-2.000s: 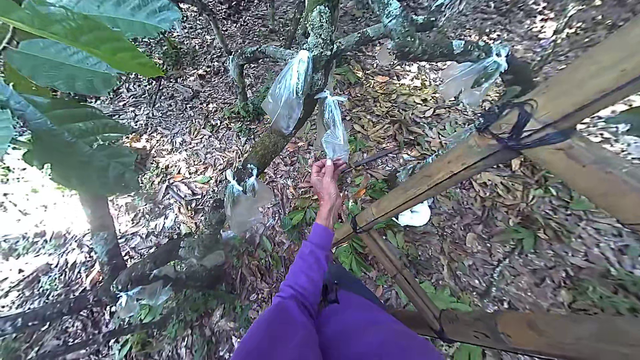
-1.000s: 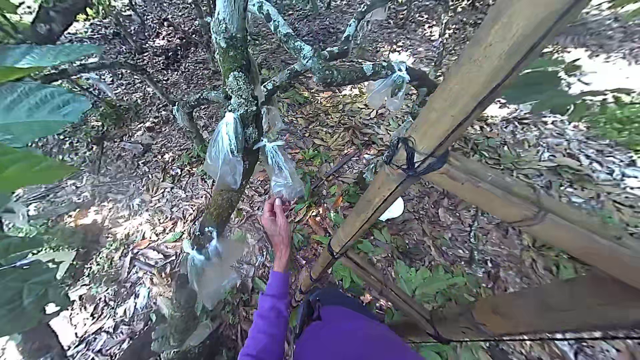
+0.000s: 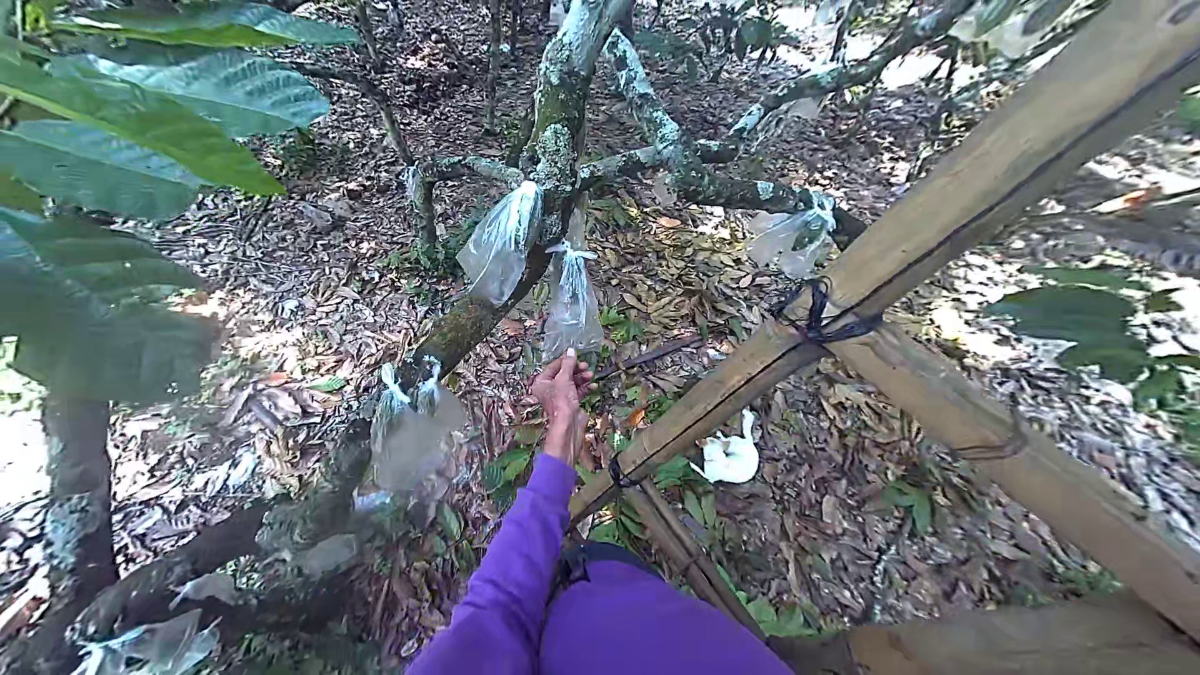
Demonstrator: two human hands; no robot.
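My left hand (image 3: 562,389), at the end of a purple sleeve, reaches forward with thumb and fingertips at the bottom edge of a clear plastic bag (image 3: 573,305). That bag is tied at its top and hangs beside a lichen-covered tree trunk (image 3: 558,141). Just left of it another tied plastic bag (image 3: 504,246) hangs against the trunk. Lower left, a pair of tied bags (image 3: 417,431) hangs near the mossy branch. One more bag (image 3: 795,239) hangs from the branch at the right. My right hand does not show.
A frame of bamboo poles (image 3: 731,394), lashed with black cord (image 3: 825,319), crosses the right side. Large green leaves (image 3: 122,141) fill the upper left. A white object (image 3: 729,457) lies on the leaf litter beyond the pole. Lichen-covered branches (image 3: 656,122) spread toward the upper right.
A second ago my left hand was likewise at the lower end of the bag by the trunk. The view has shifted, bringing more of the upper branches and left leaves into sight.
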